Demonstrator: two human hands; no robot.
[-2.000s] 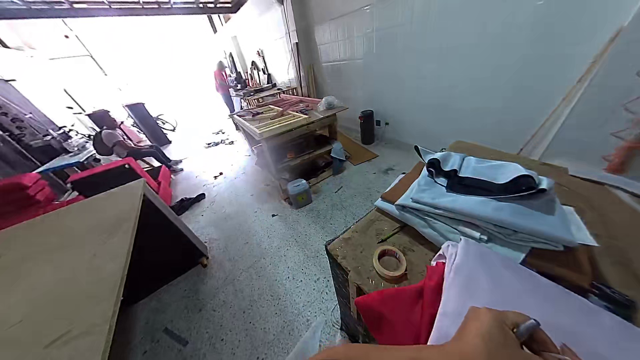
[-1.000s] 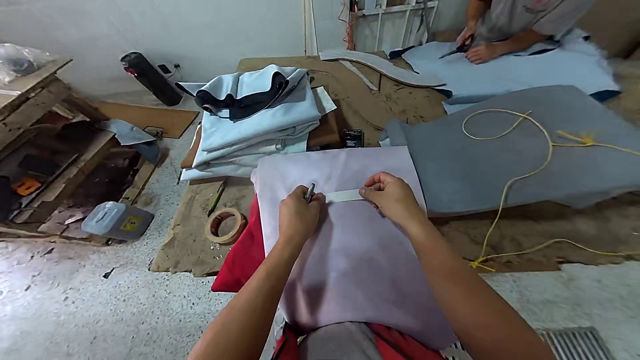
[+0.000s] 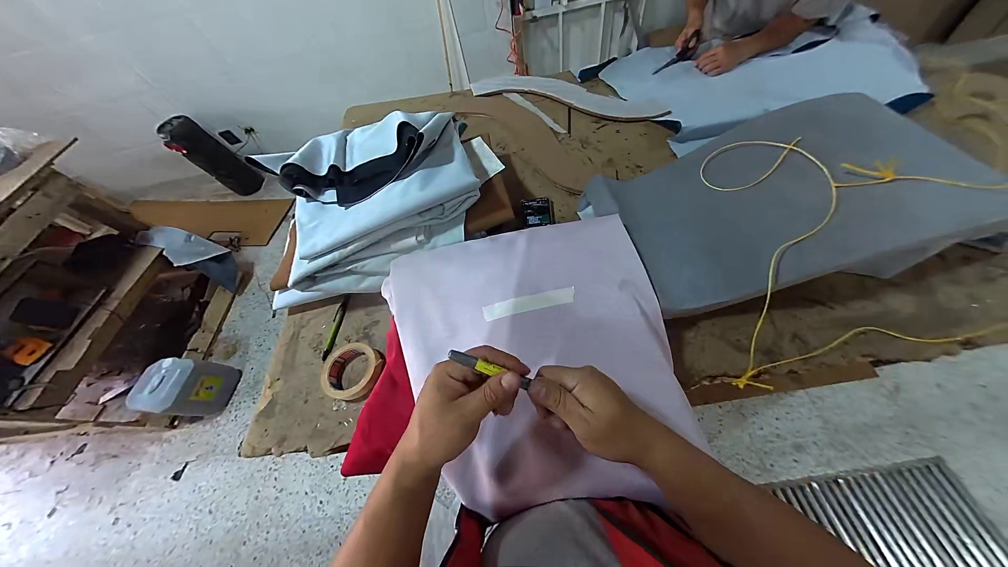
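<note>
Over the near edge of the table lies a pale pink fabric (image 3: pixel 551 260) with a strip of masking tape (image 3: pixel 529 303) stuck on it. My left hand (image 3: pixel 465 398) holds a grey marker with a yellow label (image 3: pixel 476 363) above the fabric. The fingers of my right hand (image 3: pixel 591 409) pinch the marker's dark end, close to my left fingertips. Red fabric (image 3: pixel 383 425) shows under the left side of the pink one. A roll of masking tape (image 3: pixel 375 376) and a green pen (image 3: pixel 335 327) lie to the left.
Folded light blue fabric (image 3: pixel 386 228) is stacked behind the tape roll. A phone (image 3: pixel 537 212) lies behind the pink fabric. Grey material (image 3: pixel 787 213) with yellow cord (image 3: pixel 835 206) lies at right. A co-worker's hands (image 3: pixel 720 57) work with scissors (image 3: pixel 682 52) on light blue fabric at the back right.
My hands have moved off the tape strip toward my body and come together at the marker. The strip stays on the pink fabric. The view swung right from the earliest frame.
</note>
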